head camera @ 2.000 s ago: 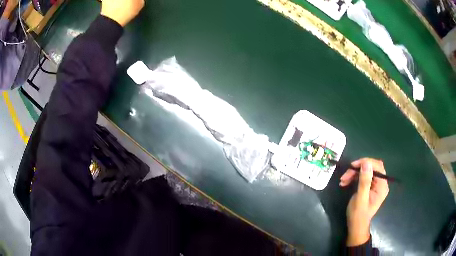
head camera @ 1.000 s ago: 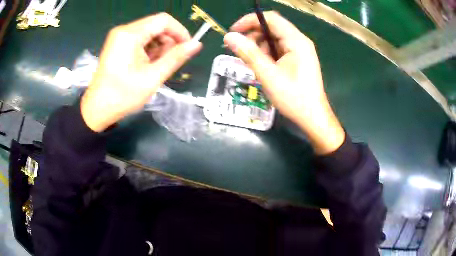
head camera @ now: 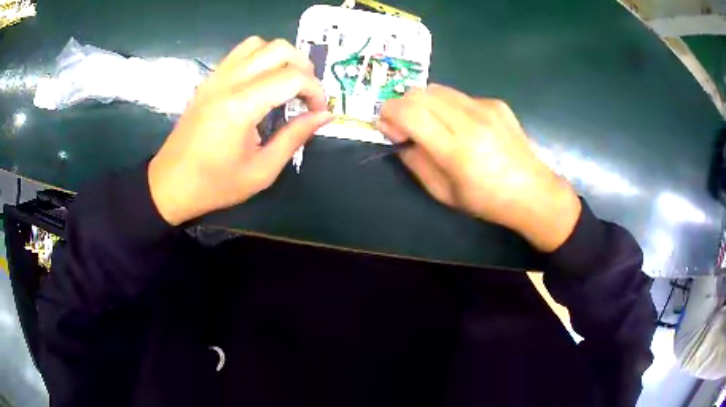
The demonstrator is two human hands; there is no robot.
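Observation:
The white socket housing (head camera: 364, 21) lies open on the bench in front of me. It holds a green circuit board (head camera: 403, 77), a green wire (head camera: 344, 67) and a dark rectangle (head camera: 318, 60). A brass contact strip (head camera: 353, 122) lies along its near edge. My left hand (head camera: 235, 131) pinches the strip's left end with thumb and finger. My right hand (head camera: 478, 155) has its fingertips at the strip's right end and also holds the dark stick tool (head camera: 385, 153). Another brass strip (head camera: 388, 9) sticks out past the far edge.
The bagged power cord (head camera: 127, 79) runs left from the housing, partly behind my left hand. A brass pile (head camera: 16, 11) is at the top left. The bench's near edge (head camera: 358, 252) runs in front of my body. A black bin with brass parts (head camera: 40, 242) is at the lower left.
The brass strip, held up in the air a second ago, is now down at the housing's near edge with both hands on it. Another strip now shows along the far edge.

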